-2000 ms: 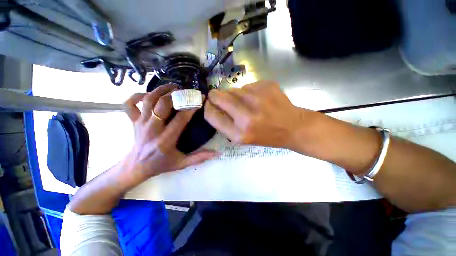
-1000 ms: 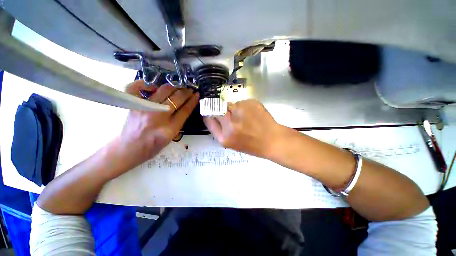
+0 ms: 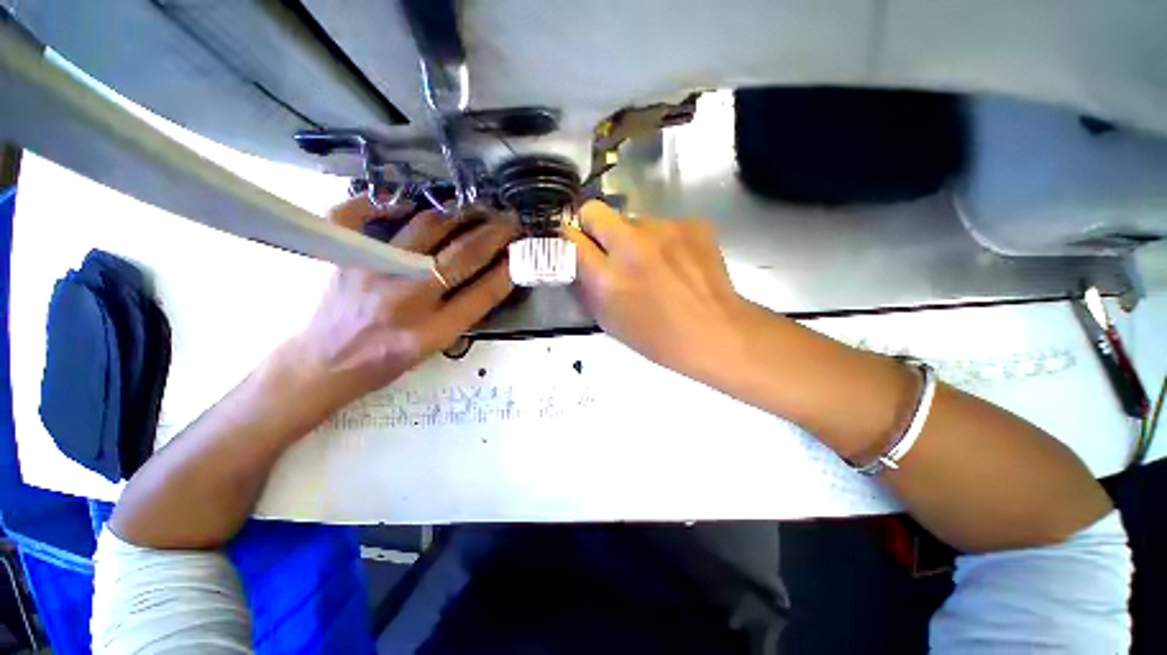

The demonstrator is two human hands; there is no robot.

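Note:
A black piece (image 3: 384,228) lies at the sewing machine, mostly hidden by my left fingers and the machine parts. My left hand (image 3: 407,297) is on it, with its fingers bent and spread left of the white ridged knob (image 3: 543,261). My right hand (image 3: 653,271) is just right of the knob, fingers curled, with its fingertips near the needle area; whether they grip the piece is hidden. The black coil-like discs (image 3: 538,189) sit behind the knob and cover the presser foot area.
Stacked dark panels (image 3: 105,365) lie on the white table (image 3: 512,467) at the left. A black block (image 3: 851,147) sits on the steel bed (image 3: 819,256). Slim snips (image 3: 1113,356) lie at the right edge. The pale machine head (image 3: 717,45) spans the top. Blue material (image 3: 301,582) hangs below the table.
Since two seconds ago the view has shifted and the black piece has become mostly hidden. Over the last second my right hand has moved slightly up and right, away from the knob's front.

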